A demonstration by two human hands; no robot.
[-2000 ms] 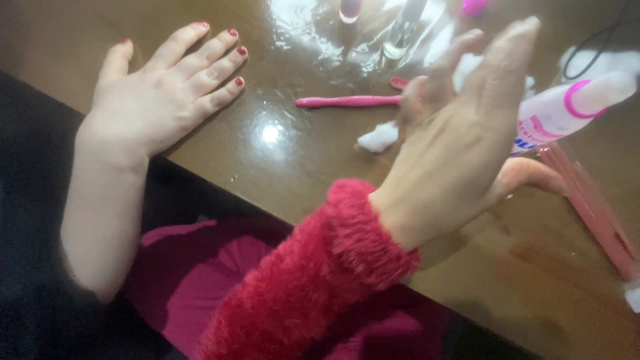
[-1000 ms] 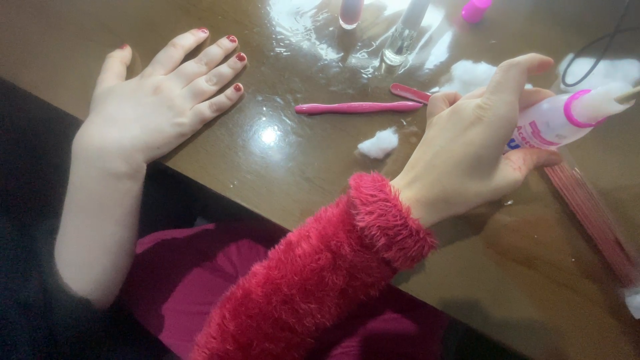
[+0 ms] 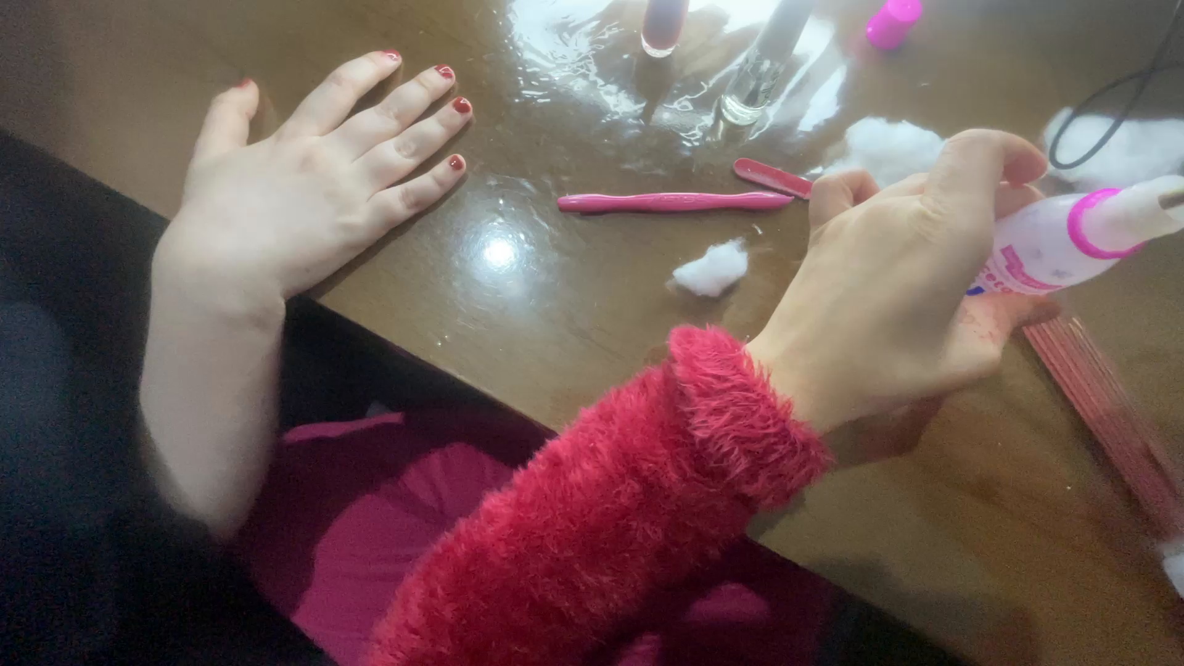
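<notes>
My left hand [image 3: 888,268], in a fuzzy red sleeve, is on the right with its back up. Its fingers and thumb are round a white plastic acetone bottle [image 3: 1036,250] with a pink collar, tilted towards the right edge. Something brownish shows at its nozzle, too little to identify. Near my wrist lies a cotton tuft [image 3: 712,268]; behind it are a pink rod-shaped tool [image 3: 675,202] and a red nail file [image 3: 772,176], partly hidden by my fingers. My right hand is not seen. Another person's bare hand [image 3: 296,185] lies palm down on the left, its nails red.
Glossy brown table [image 3: 499,324]. At the back stand a dark red polish bottle [image 3: 664,28] and a clear glass bottle [image 3: 763,69], with a bright pink cap [image 3: 894,23]. Larger cotton pieces [image 3: 888,148] and a dark cord [image 3: 1101,139] lie right. Thin reddish sticks [image 3: 1101,407] lie below the acetone bottle.
My left hand's fingers, extended two seconds ago, have curled in around the acetone bottle, and the hand has shifted a little right. The other person's hand has stayed in place.
</notes>
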